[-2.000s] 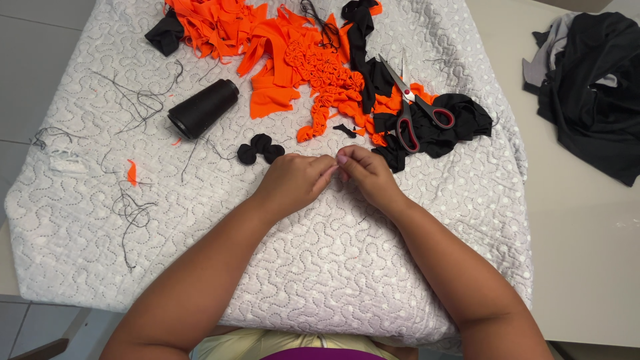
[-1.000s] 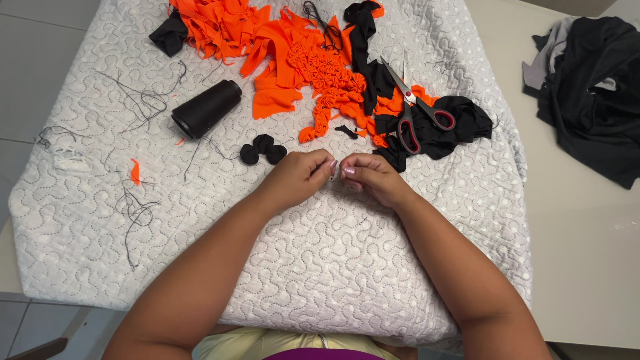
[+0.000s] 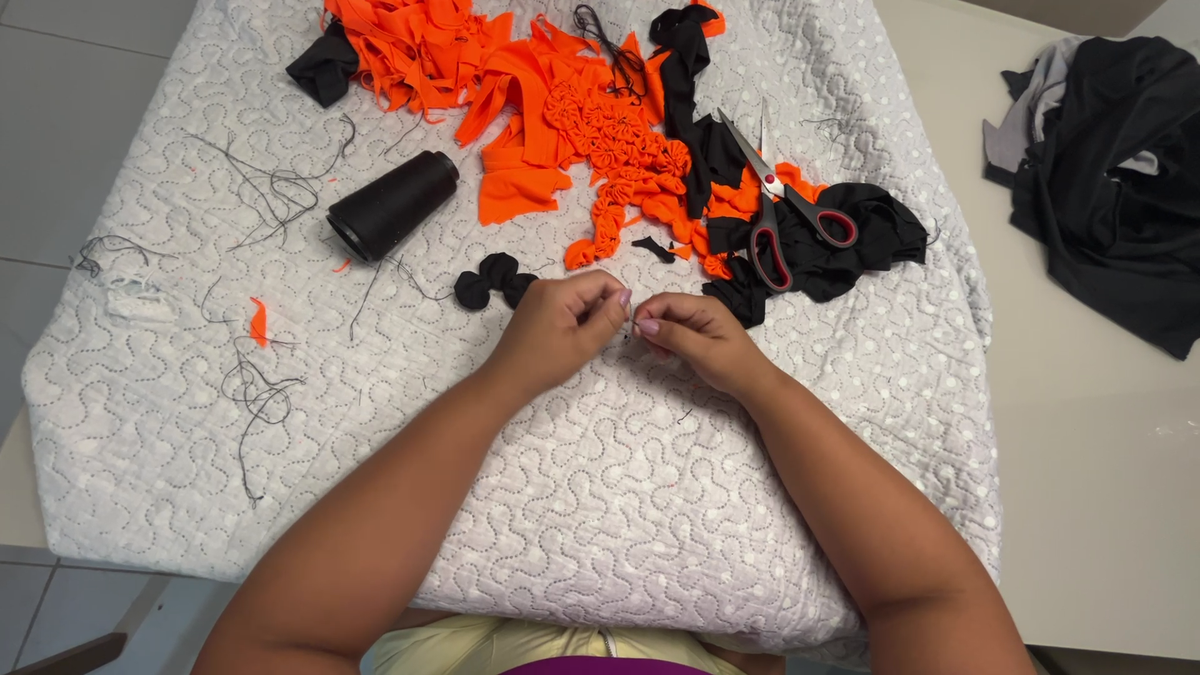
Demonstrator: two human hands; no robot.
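My left hand (image 3: 574,321) and my right hand (image 3: 692,336) meet fingertip to fingertip over the quilted cloth. Something thin and dark, perhaps thread, shows between them; a needle cannot be made out. Small gathered black fabric pieces (image 3: 497,274) lie just behind my left hand, partly hidden by it. A cone of black thread (image 3: 394,204) rests on its side farther left. Behind my right hand, scissors with red and black handles (image 3: 772,186) lie with blades apart on black fabric (image 3: 867,234). Gathered orange fabric rosettes (image 3: 623,136) sit beyond both hands.
White quilted cloth (image 3: 600,525) covers the table. Orange fabric strips (image 3: 412,52) are heaped at the back. Loose dark threads (image 3: 272,197) and an orange scrap (image 3: 259,322) lie on the left. A black garment (image 3: 1116,187) rests on the pale surface at right.
Both hands stay near the same place. Their fingertips, together two seconds ago, moved slightly apart a second ago and remain a little apart now.
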